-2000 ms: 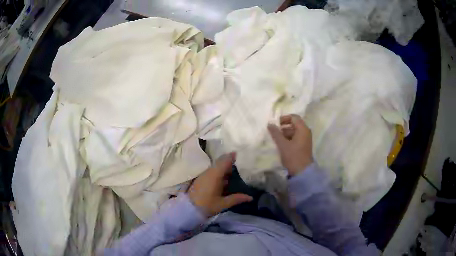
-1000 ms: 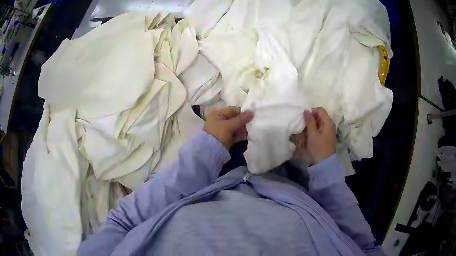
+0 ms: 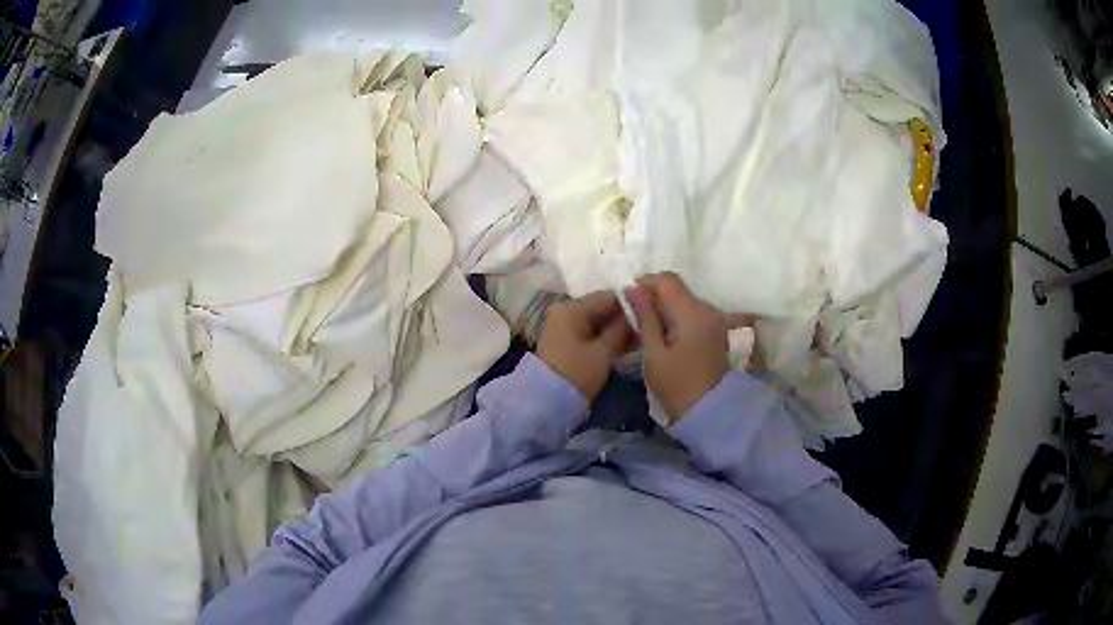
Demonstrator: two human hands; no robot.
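Note:
My left hand point(image 3: 583, 342) and my right hand point(image 3: 681, 346) are close together at the lower middle, pinching the near edge of a white garment point(image 3: 653, 208). The pinched part is a narrow strip between my fingertips; its exact shape is blurred. The garment runs up from my fingers onto an unsorted white heap point(image 3: 781, 159). To the left lies a loosely overlapped pile of cream pieces point(image 3: 244, 183), with folded and curved edges fanned towards the middle.
A yellow item point(image 3: 922, 165) shows at the heap's right edge. A pale bench point(image 3: 995, 488) with dark scraps point(image 3: 1031, 507) runs along the right. Another bench edge point(image 3: 67, 147) is at the far left. A grey tabletop point(image 3: 330, 27) shows behind the pile.
A second ago my hands held the garment part spread between them. Now they are together, and the part is drawn into a narrow strip. Earlier, both hands were apart with the right at the heap.

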